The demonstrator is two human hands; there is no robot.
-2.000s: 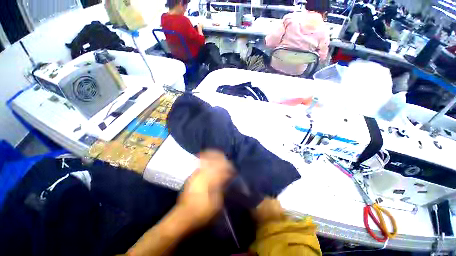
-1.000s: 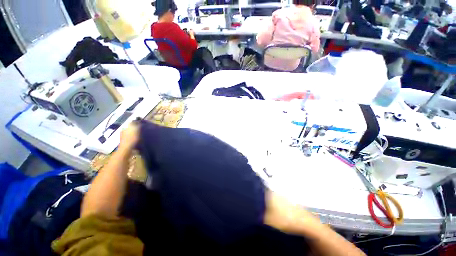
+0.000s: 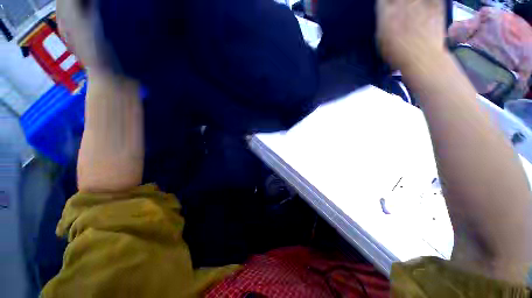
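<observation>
A large dark navy garment (image 3: 233,52) is held up at the top of the view, above the table's left end and the dark cloth in front of me. My left hand (image 3: 79,29) is at the top left, blurred and cut off by the edge, at the garment's left side. My right hand (image 3: 411,29) is at the top right with its fingers on the garment's right part. The fingertips of both hands are hidden or blurred.
The white table (image 3: 361,151) with its grey front edge lies centre right. A blue crate (image 3: 55,119) and red stool (image 3: 52,49) are at left. A person in pink (image 3: 496,41) sits at upper right. My red checked apron (image 3: 286,273) is below.
The view has turned left and down. Both hands have moved up and apart with the navy garment raised between them. The scissors and sewing machines have left the view.
</observation>
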